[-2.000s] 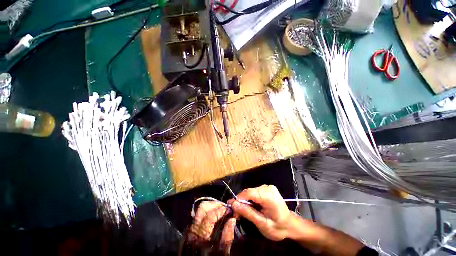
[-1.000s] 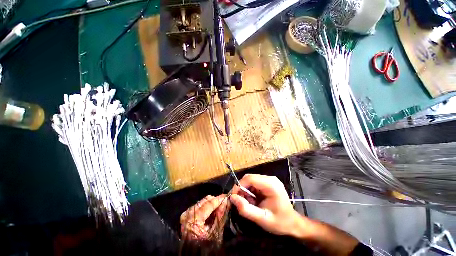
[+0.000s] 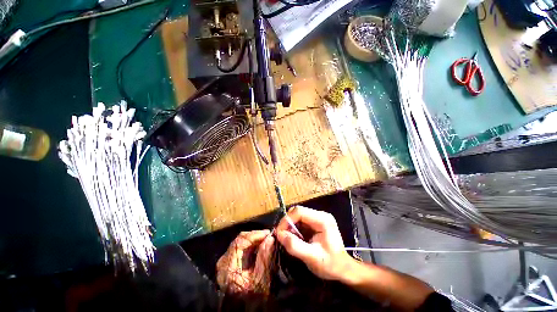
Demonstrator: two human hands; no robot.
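Observation:
My right hand (image 3: 314,241) pinches a white cable (image 3: 391,250) that runs off to the right. A thin dark and greenish end (image 3: 280,196) points up from my fingers over the board's front edge, below the soldering iron (image 3: 270,131). It looks like a small circuit board, but is too small to be sure. My left hand (image 3: 247,259) touches the right one, its fingers pinched around fine dark leads; the exact part is too small to tell. Both hands are below the wooden board (image 3: 238,195).
A white-ended cable bundle (image 3: 110,177) lies left. A round fan (image 3: 204,134) sits left of the iron, by a dark box (image 3: 214,55). A parts tub (image 3: 366,38), yellow clump (image 3: 340,91), red scissors (image 3: 468,74) and hanging cable bundle (image 3: 421,128) are at right.
The thin end has come up from my fingers towards the iron tip, and the white curved loop at my left hand is gone from view. The view has shifted slightly.

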